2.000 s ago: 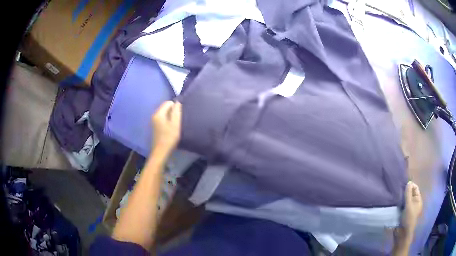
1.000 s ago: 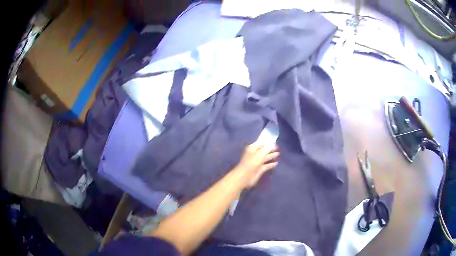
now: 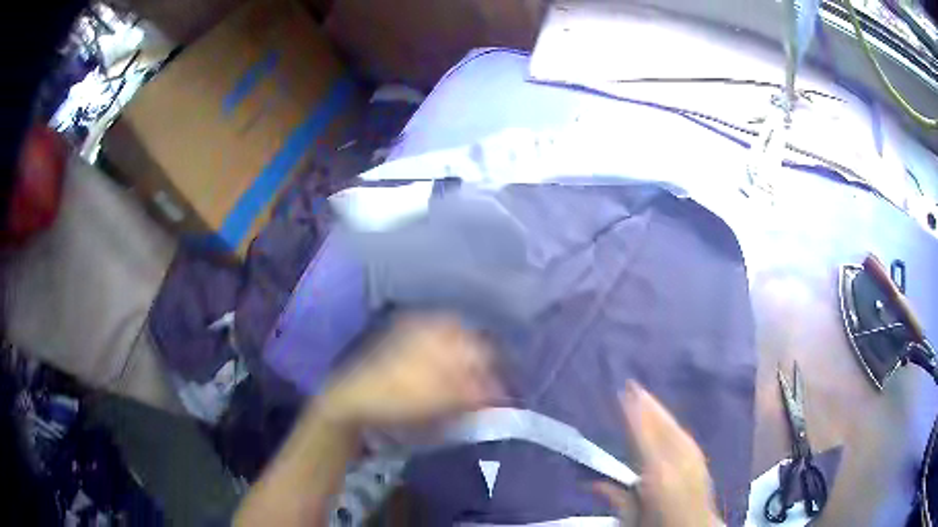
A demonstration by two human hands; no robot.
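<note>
The purplish-grey garment (image 3: pixel 669 299) lies over the ironing table, with white parts at its upper left and a curved white strip (image 3: pixel 530 427) along its near edge. My left hand (image 3: pixel 417 371) is strongly blurred over the garment's left part, where some grey fabric is blurred too. Whether its fingers hold fabric cannot be told. My right hand (image 3: pixel 663 453) is at the near edge, beside the right end of the white strip. Its index finger is extended; its other fingers are partly hidden near the strip, so a grip cannot be told.
Shears (image 3: pixel 797 453) lie right of the garment, on a small white and grey piece. A steam iron (image 3: pixel 882 319) with a hose lies farther right. A cardboard box (image 3: pixel 195 134) with blue tape and piled grey garments (image 3: pixel 195 319) are at left.
The garment's upper part now lies flatter and its near part shows a curved white strip. My left hand has moved left and down, and my right hand has come into view at the near edge.
</note>
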